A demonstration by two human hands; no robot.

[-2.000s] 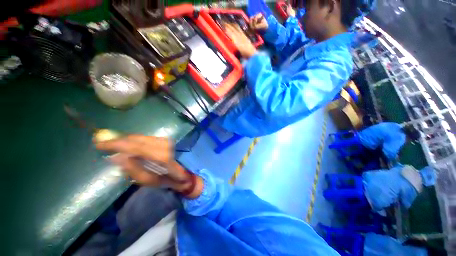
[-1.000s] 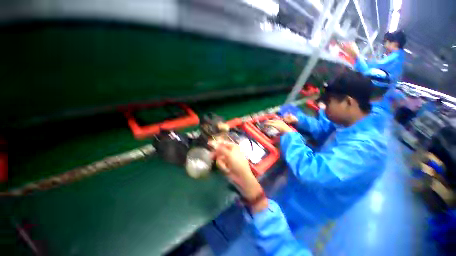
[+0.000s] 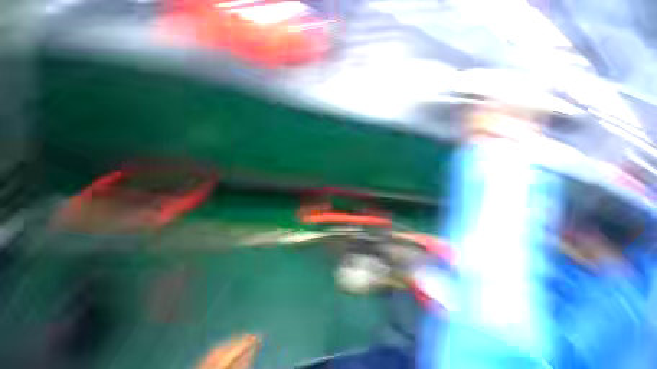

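Observation:
The whole view is strongly blurred. My right hand (image 3: 504, 122) is raised high at the upper right, at the end of a blue sleeve; its fingers and anything in it cannot be made out. My left hand (image 3: 232, 353) shows only in part at the bottom edge, over the green bench (image 3: 266, 295); its grip is cut off from view. A whitish round cup (image 3: 362, 273) stands on the bench, left of my raised sleeve and apart from both hands.
An orange-red frame (image 3: 162, 209) lies at the left back of the bench, another (image 3: 346, 218) behind the cup. A blurred orange-red shape (image 3: 266, 39) is above the green backboard (image 3: 245, 130). A blue-clad person (image 3: 605, 303) is at the right.
My right hand has risen from beside the cup to high at the upper right. My left hand has entered at the bottom edge. The view has swung, and an orange-red shape now shows at the top.

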